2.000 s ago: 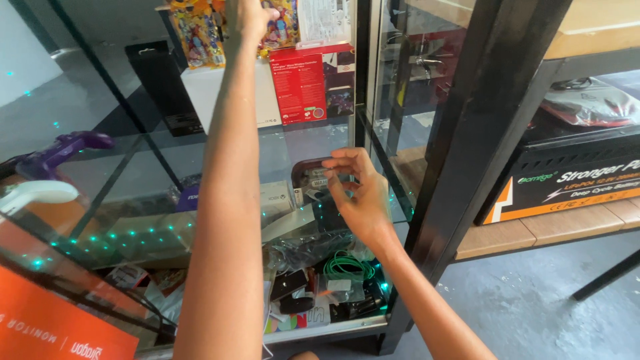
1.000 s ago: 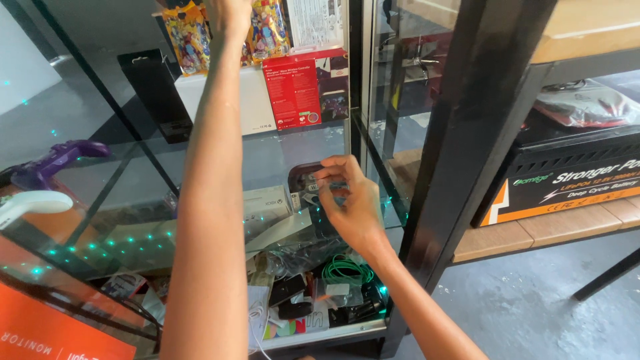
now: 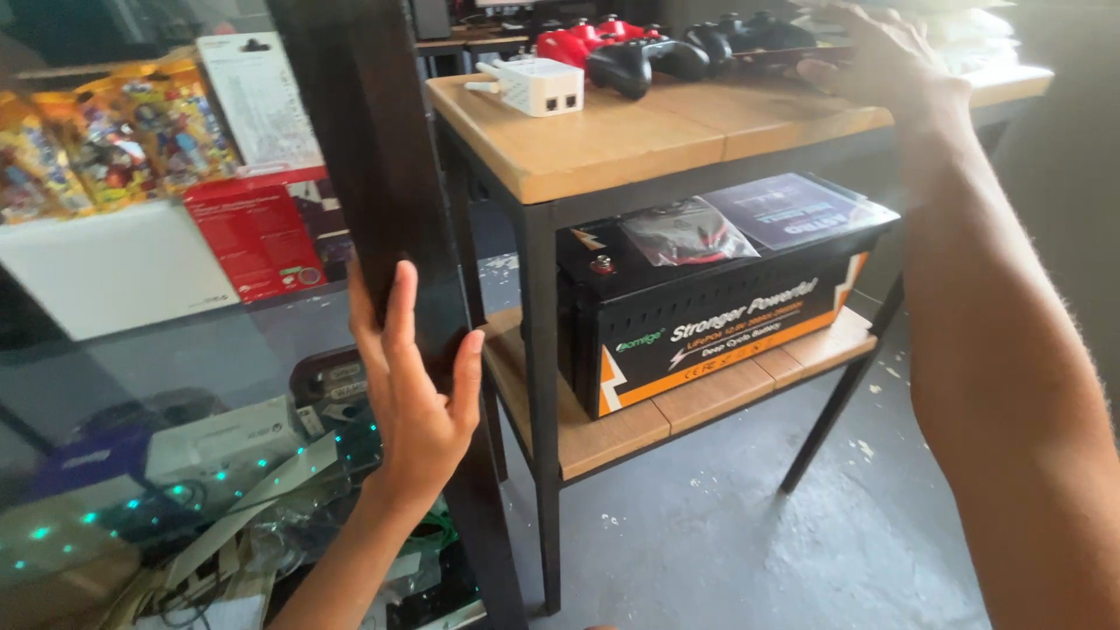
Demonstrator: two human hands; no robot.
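Observation:
My left hand [image 3: 416, 385] rests against the black upright post [image 3: 376, 175] of a glass display cabinet, its fingers apart and holding nothing. At the upper right, my right hand [image 3: 884, 66] reaches over the wooden top [image 3: 630, 131] of a metal-framed table. Its thumb and fingers are around a dark flat thing, and blur hides whether they grip it. Left of that hand lie black game controllers [image 3: 647, 61], a red game controller [image 3: 595, 35] and a white plug-in network adapter [image 3: 542, 86]. Pale stacked packets [image 3: 976, 39] sit behind the hand.
A large black and orange battery [image 3: 717, 324] stands on the table's lower shelf [image 3: 612, 437], with a plastic bag of leads [image 3: 687, 232] on it. Inside the cabinet are a red box [image 3: 254, 236], a white box [image 3: 114, 271], yellow packets [image 3: 114, 140], cables and green lights.
The view has swung right. My left hand has come down from the cabinet's upper boxes to its post. My right hand has gone from the cabinet to above the tabletop.

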